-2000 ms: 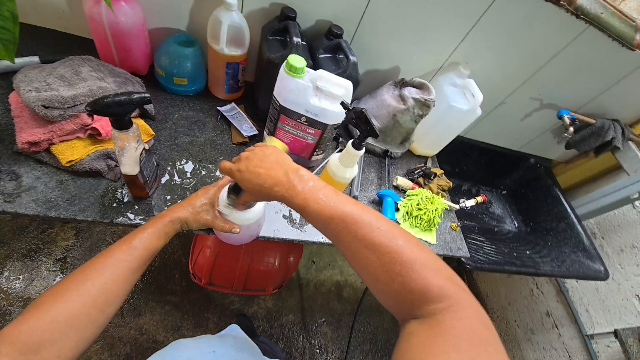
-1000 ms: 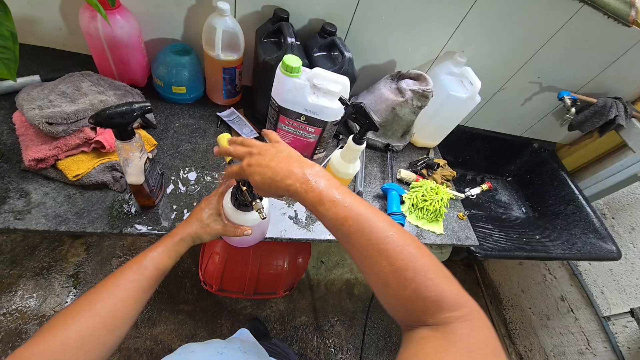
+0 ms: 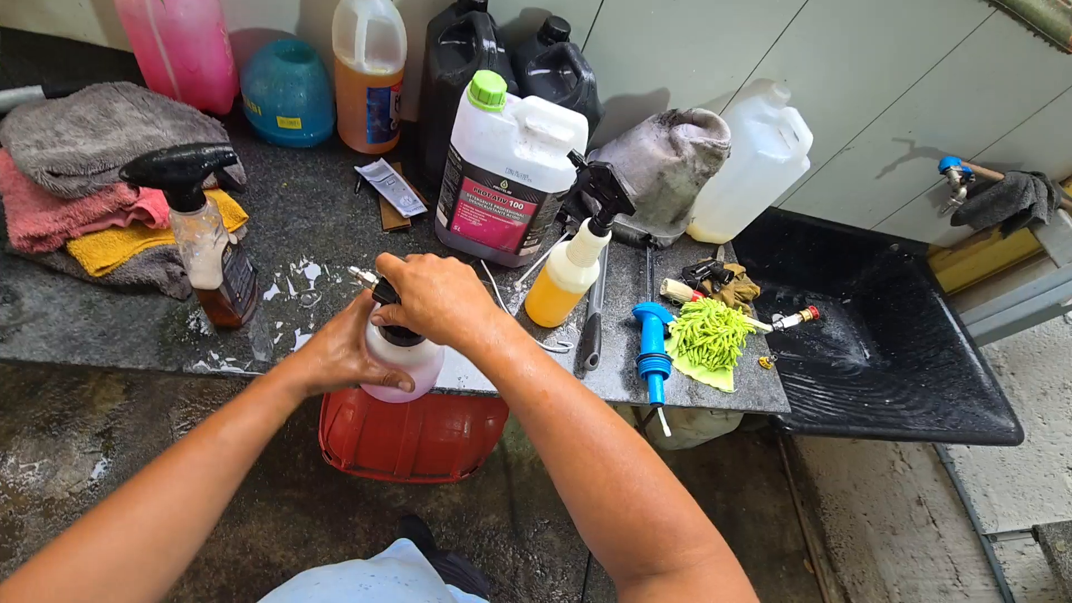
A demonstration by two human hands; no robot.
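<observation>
A translucent plastic bottle [image 3: 407, 365] with pinkish liquid and a black top stands at the front edge of the stone counter. My left hand [image 3: 342, 347] is wrapped around its left side, thumb across the front. Fingers and thumb of my right hand [image 3: 437, 303] grip the black cap [image 3: 387, 295], from which a metal nozzle sticks out to the left. Just right of my hands is a spray bottle of yellow liquid [image 3: 561, 289]. Behind them stands a white detergent jug with a green cap [image 3: 511, 142]. To the left is a spray bottle of brown liquid [image 3: 219, 272].
Folded microfiber cloths [image 3: 92, 176] lie on the left of the counter [image 3: 301, 197]. Large bottles and black jugs [image 3: 469, 63] line the wall. A blue plastic fitting [image 3: 653, 347] and a green chenille mitt [image 3: 712, 335] lie beside a black sink [image 3: 871, 335]. Below is a red container [image 3: 410, 435].
One second ago my right hand was spread open over the bottle's top; its fingers have now closed on the cap. The metal nozzle has turned from the front to the left.
</observation>
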